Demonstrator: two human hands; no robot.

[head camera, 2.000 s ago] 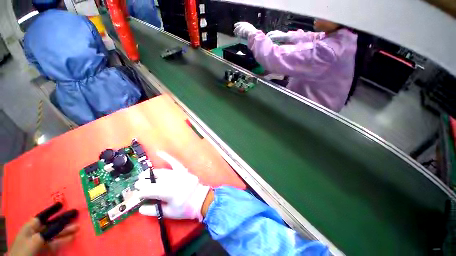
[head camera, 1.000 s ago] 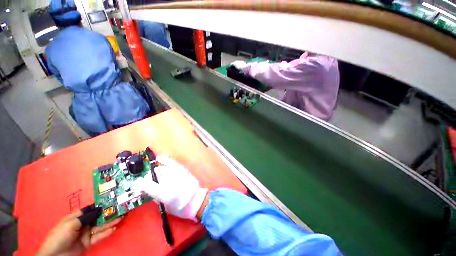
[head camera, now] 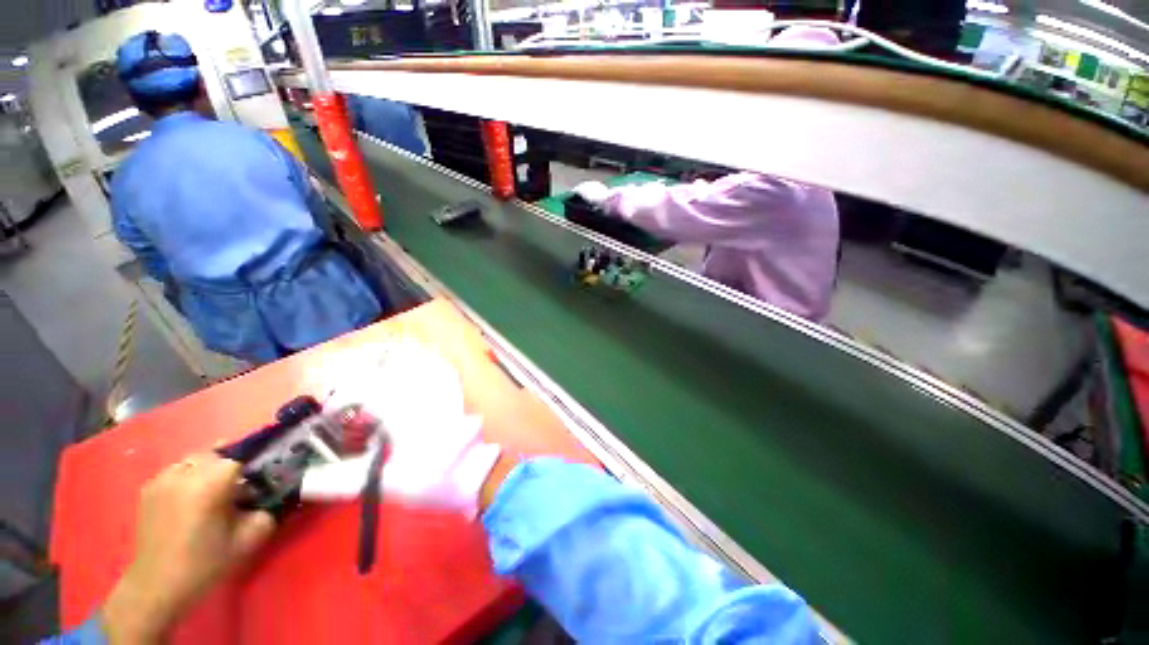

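A circuit board (head camera: 292, 461), tilted and blurred, is held between both hands above the red-orange foam pad (head camera: 151, 435). My left hand (head camera: 189, 523), with black finger cots, grips its near left edge. My right hand (head camera: 410, 435), in a white glove, holds its right side and also has a slim black marker pen (head camera: 369, 510) that points down. The board's face is too blurred to make out single parts, and the glove hides its right edge.
The green conveyor belt (head camera: 706, 391) runs along the right of the pad and bears a board with tall parts (head camera: 610, 271) and a dark board (head camera: 459, 213). Red-wrapped posts (head camera: 347, 161) and a white shelf (head camera: 781, 114) stand over it. One person in blue (head camera: 227, 227), another in pink (head camera: 769, 239).
The board has been lifted off the pad and tilted. My left hand moved from beside the board to gripping it. The view has shifted up, showing more of the shelf.
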